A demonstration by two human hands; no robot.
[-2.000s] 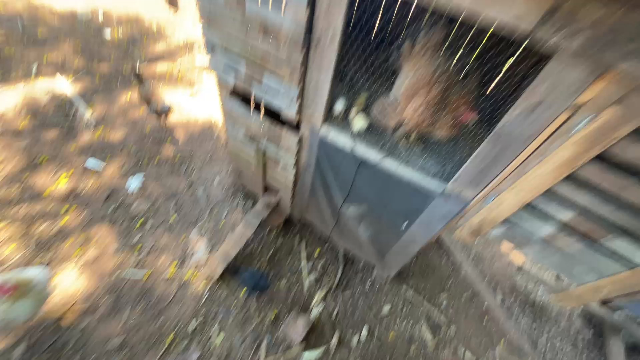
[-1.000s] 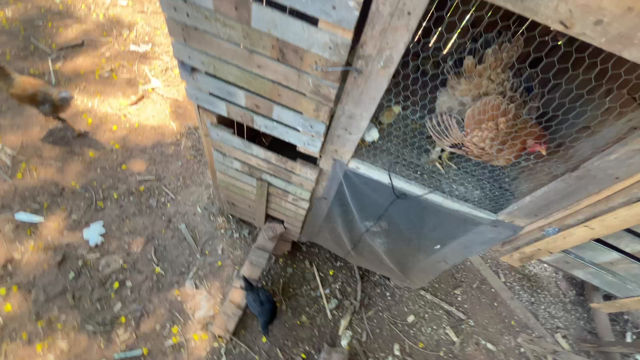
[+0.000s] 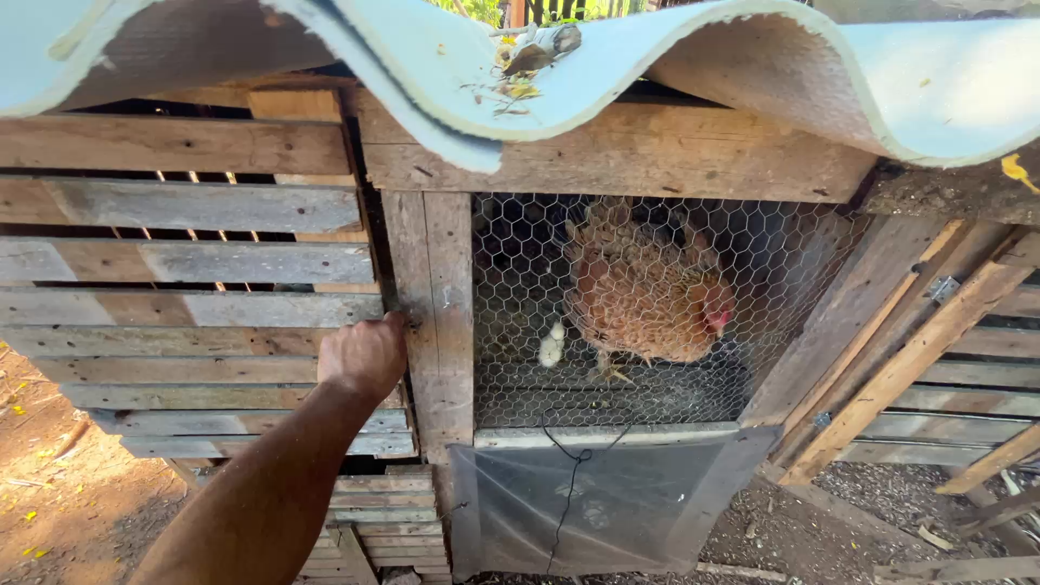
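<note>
My left hand [image 3: 363, 354] is at the right edge of a slatted wooden panel [image 3: 244, 309], its fingers curled at the gap beside an upright wooden post [image 3: 431, 325]. What the fingertips touch is hidden. My right hand is out of view. Behind hexagonal wire mesh [image 3: 520, 268], right of the post, a reddish-brown hen [image 3: 650, 301] stands on the coop floor. A pale chick [image 3: 552, 345] is to its left. Under the mesh, a dark plastic sheet [image 3: 601, 504] covers the lower front, with a thin black cord [image 3: 569, 496] hanging over it.
A corrugated roof sheet [image 3: 585, 73] juts over the coop front, with dry leaves in one trough. At right, slanted wooden beams [image 3: 910, 366] stand before another slatted wall [image 3: 967, 374]. Leaf-strewn dirt ground [image 3: 57, 471] shows at lower left.
My left hand has come into view, at the slatted panel's edge. The view has shifted strongly, bringing in the roof sheet. The hen remains behind the mesh.
</note>
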